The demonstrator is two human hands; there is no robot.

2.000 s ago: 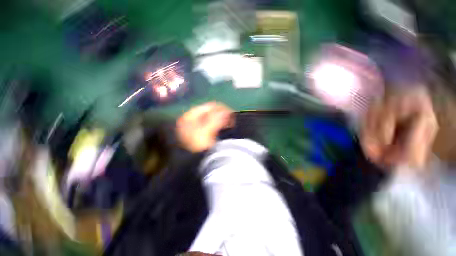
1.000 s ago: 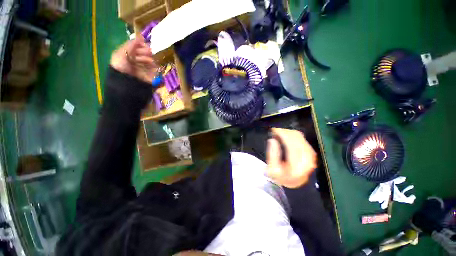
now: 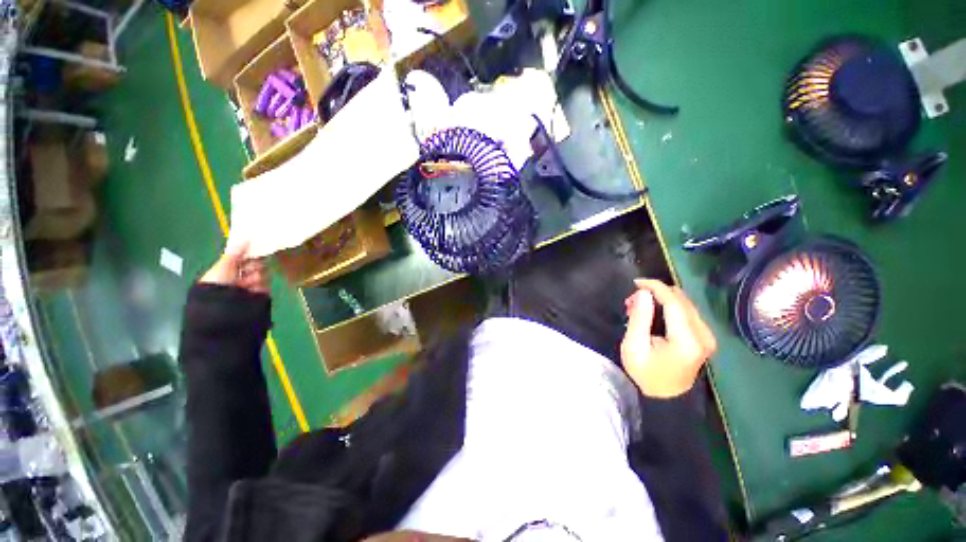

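My left hand (image 3: 242,271) grips the lower left end of a long pale sheet (image 3: 323,175). The sheet slants up over the parts cartons and hides parts of them. My right hand (image 3: 667,339) is over the bench's near edge, fingers curled with a gap at the thumb; I see nothing in it. A black ribbed fan housing (image 3: 466,201) stands between my hands, touching neither, with a small board and a red wire showing inside. Purple batteries (image 3: 283,104) lie in a carton beyond the sheet.
Two fans, one with its grille up (image 3: 810,302) and one with a dark cap (image 3: 869,95), are on the green bench at right. White gloves (image 3: 856,383) and a small red-white box (image 3: 819,443) lie near them. Black clamp parts (image 3: 588,37) are at upper centre. Cartons (image 3: 365,344) are also below.
My left hand has moved down and left from the battery carton and now holds the sheet's end. The sheet has come down and left. My right hand has shifted slightly right and down.
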